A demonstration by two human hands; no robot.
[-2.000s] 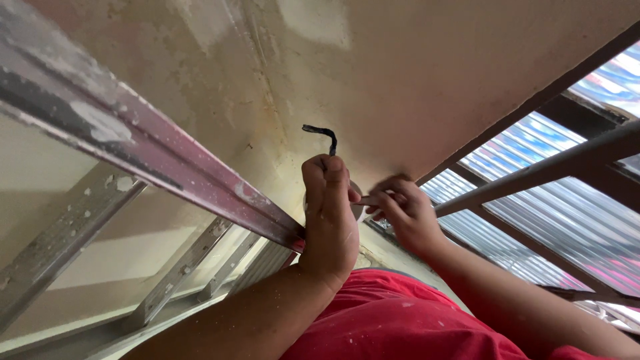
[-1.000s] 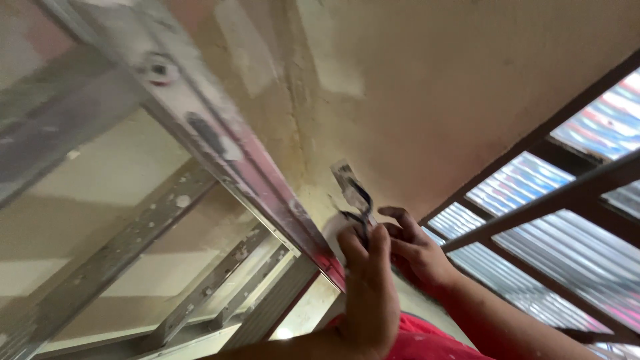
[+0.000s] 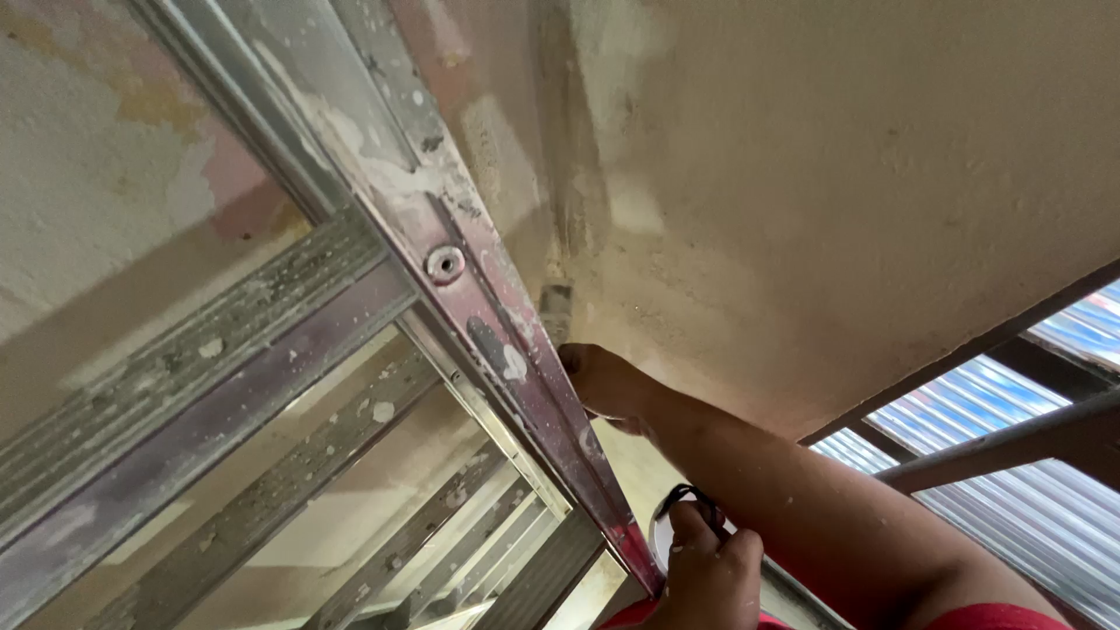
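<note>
My right hand is raised past the ladder's side rail, close to the wall corner. It holds a flat grey blade, apparently a putty knife, against or very near the stained corner; its handle is hidden by the fingers. Lower down, my left hand is closed on a black bent handle or strap. Beside that hand shows part of a white rounded object, mostly hidden by the fingers and the rail; whether it joins the black piece cannot be told.
A paint-spattered metal ladder slants across the view, its steps at the left. Patchy plastered wall rises behind it. At the right, a dark metal frame stands before corrugated translucent sheets.
My right hand has moved away from my left hand, up to the wall corner with the blade. Earlier both hands were together around the black bent piece. The view has shifted, with more ladder showing.
</note>
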